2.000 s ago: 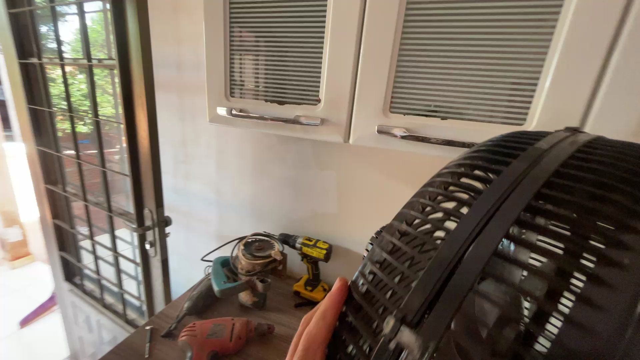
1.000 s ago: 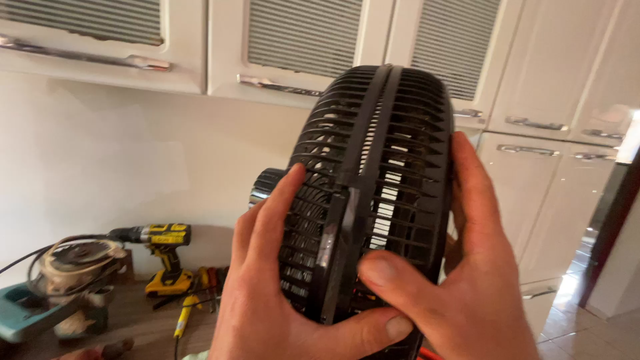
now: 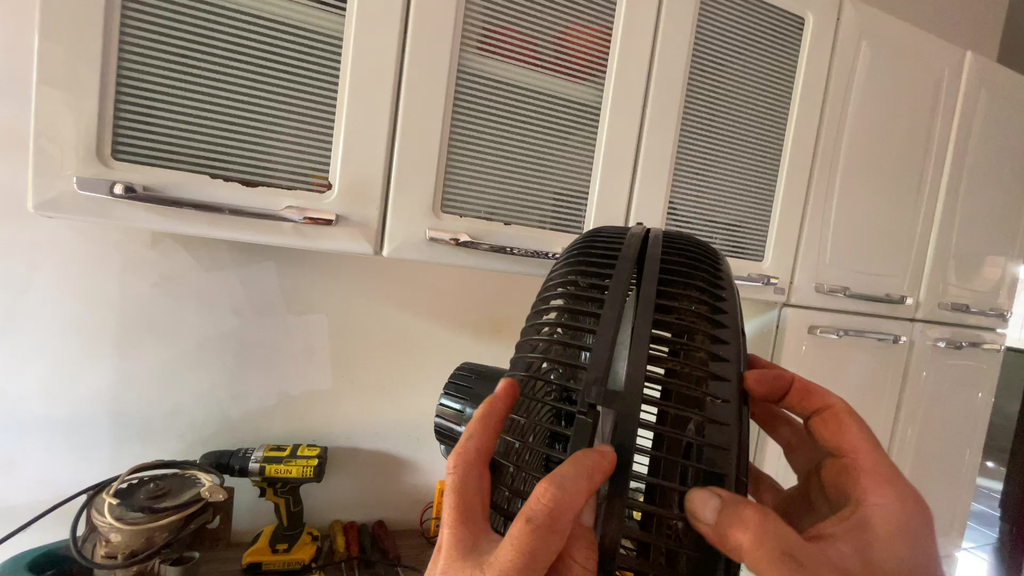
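A black plastic fan head (image 3: pixel 624 384) stands edge-on between my two hands, its round motor housing (image 3: pixel 468 404) jutting out on the left. The rims of its rear and front grilles are apart in a narrow gap at the upper part. My left hand (image 3: pixel 520 496) holds the rear grille, with one fingertip at the seam. Around the front grille (image 3: pixel 692 344) on the right, my right hand (image 3: pixel 824 472) has its thumb on the near bars and its fingers on the far face. The lower part of the fan is hidden by my hands and the frame edge.
Below left, a yellow and black cordless drill (image 3: pixel 284 504) stands on the worktop beside a corded power tool (image 3: pixel 152 512). Several screwdrivers (image 3: pixel 364 540) lie right of the drill. White wall cabinets (image 3: pixel 392 160) with metal handles hang above, and tall cabinets (image 3: pixel 848 392) stand at the right.
A gap has appeared between the grille rims, which were together one second ago. Two seconds ago only one hand showed at the fan. The view has turned right.
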